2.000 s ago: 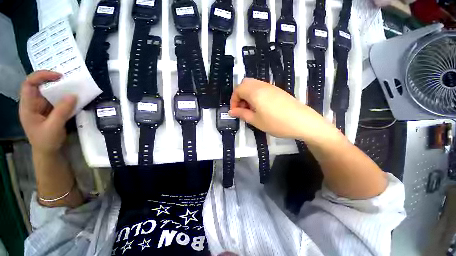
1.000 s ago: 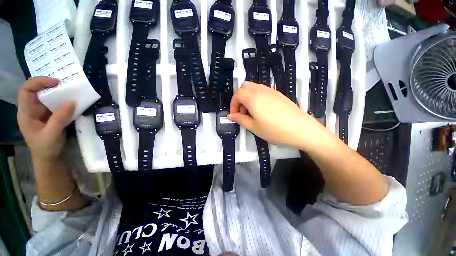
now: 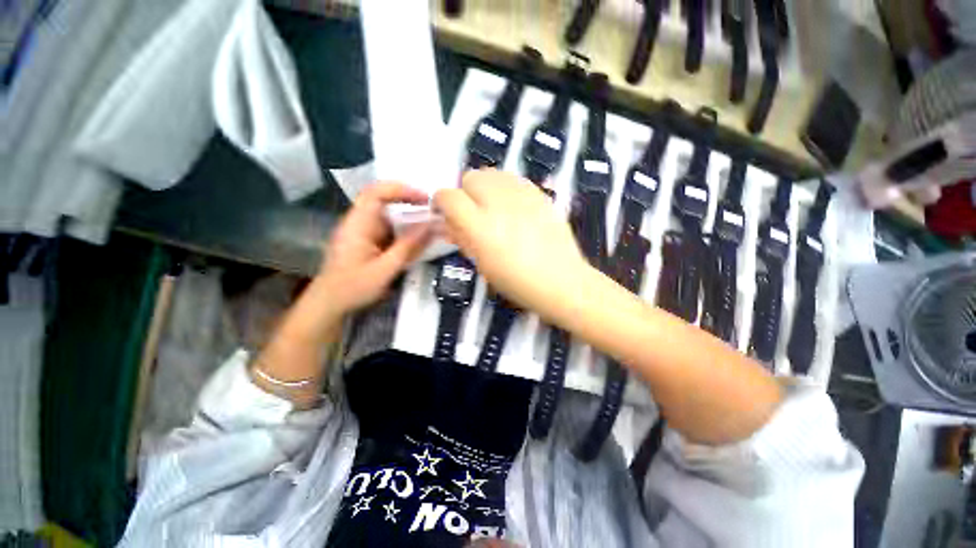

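Observation:
My left hand [image 3: 369,246] holds the folded end of the white label sheet [image 3: 405,107], whose long blank strip runs up to the top edge. My right hand [image 3: 498,230] meets it there, its fingertips at the sheet; whether a label is between them cannot be told. Black smartwatches [image 3: 695,196] lie in rows in the white foam tray [image 3: 420,310], small white labels on the visible faces of the far row. One near-row watch [image 3: 455,280] at the left shows a white label. My right hand and forearm hide much of the near row.
A looped white foam sheet [image 3: 262,96] and stacked white foam [image 3: 64,118] are at the left. More straps [image 3: 647,41] hang over the wooden board [image 3: 503,54] at the back. A phone [image 3: 832,125], a pink-and-white fan [image 3: 923,166] and a grey fan [image 3: 942,332] are at right.
The view has turned and shifted, so the tray sits further right and lower. My right hand has left the near-row watch and come to the sheet in my left hand.

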